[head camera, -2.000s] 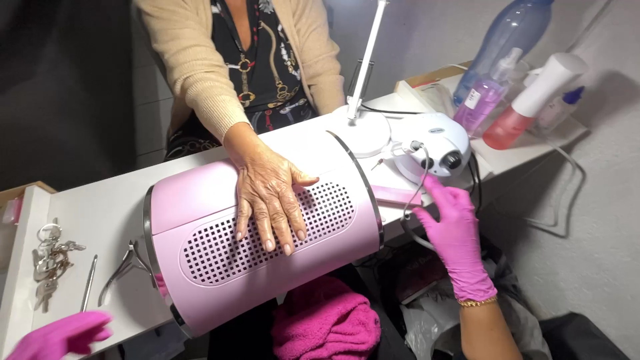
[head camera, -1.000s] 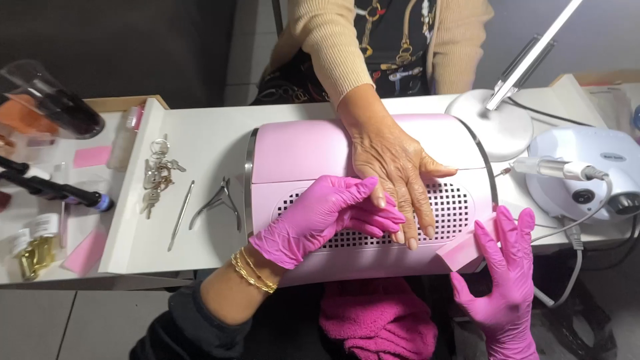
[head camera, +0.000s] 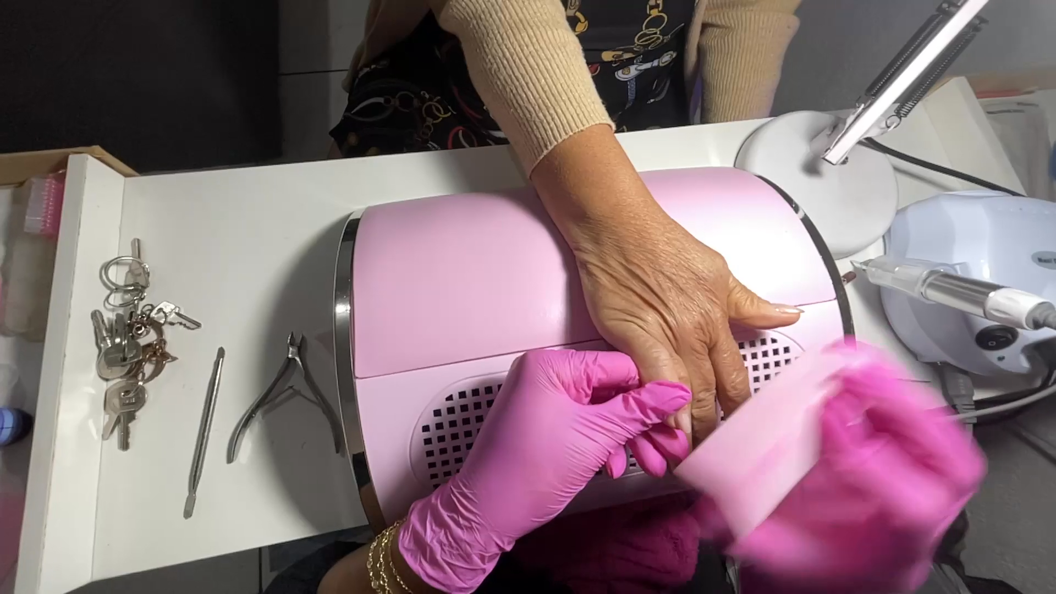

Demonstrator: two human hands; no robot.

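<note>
A person's hand (head camera: 660, 280) rests palm down on a pink nail dust collector (head camera: 462, 280) with a perforated grille. My left hand (head camera: 569, 429), in a pink glove, holds a finger of that hand between thumb and fingers near its tip. My right hand (head camera: 891, 462), gloved too and blurred by motion, grips a flat pink nail file or buffer (head camera: 767, 437). One end of the file lies close to the held fingertip; whether they touch cannot be told.
On the white table (head camera: 206, 214) lie a bunch of keys (head camera: 124, 355), a metal cuticle pusher (head camera: 204, 433) and cuticle nippers (head camera: 289, 388). At the right are a lamp base (head camera: 825, 181) and a nail drill unit (head camera: 965, 239) with its handpiece (head camera: 957, 289) and cables.
My left hand, at the far left edge two seconds ago, has come to the person's fingers and taken hold of one. My right hand has brought the pink file from the collector's right side towards the fingertips.
</note>
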